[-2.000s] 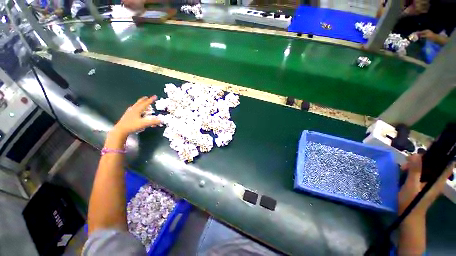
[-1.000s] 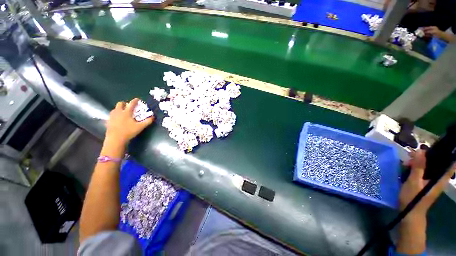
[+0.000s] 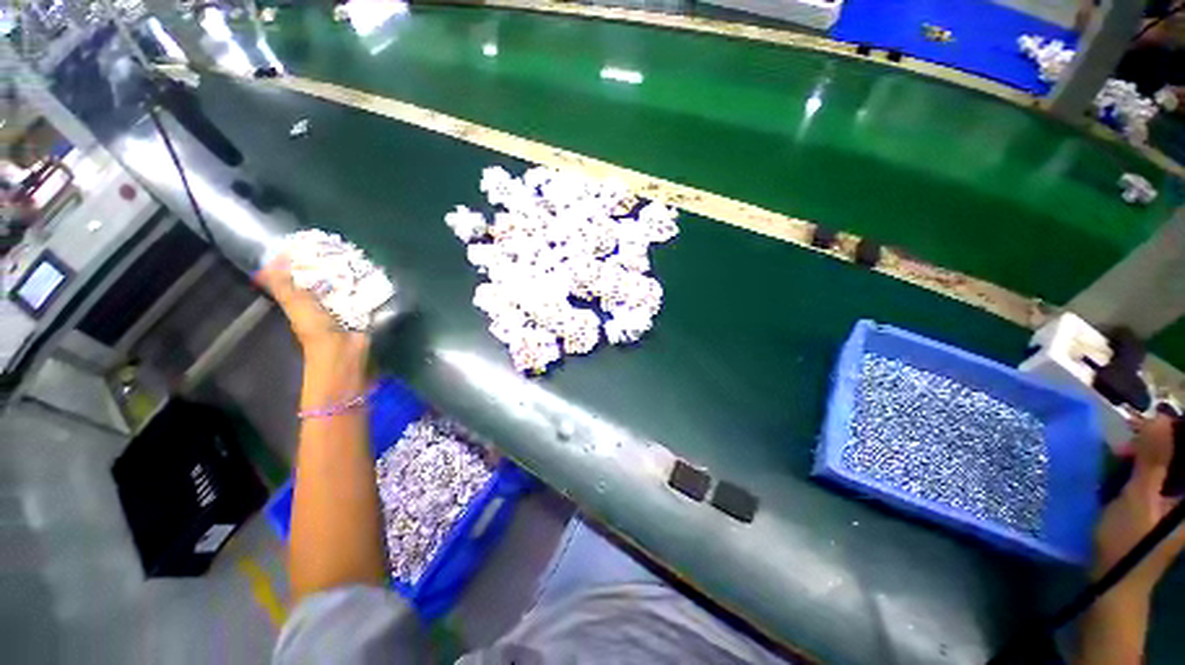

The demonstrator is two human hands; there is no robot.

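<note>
My left hand [image 3: 309, 301] holds a clump of small white modules [image 3: 341, 276] at the bench's near edge, left of the main pile. The pile of white modules [image 3: 565, 260] lies on the dark-green bench. My right hand [image 3: 1144, 487] is at the right rim, partly cut off, around the dark screwdriver with its black cord [image 3: 1120, 568]. The light-blue tray [image 3: 832, 422] full of silvery screws [image 3: 949, 442] stands left of my right hand.
A blue bin [image 3: 487, 513] of modules sits below the bench edge. A black box [image 3: 189, 487] is on the floor. Two black pads [image 3: 712, 491] lie near the bench edge. A white power strip [image 3: 1076, 357] is behind the tray. A green conveyor [image 3: 728, 111] runs beyond the pale strip.
My left hand has moved from the pile to the bench edge and turned, now with a clump of modules in it. The view has shifted, so the bench items appear farther right.
</note>
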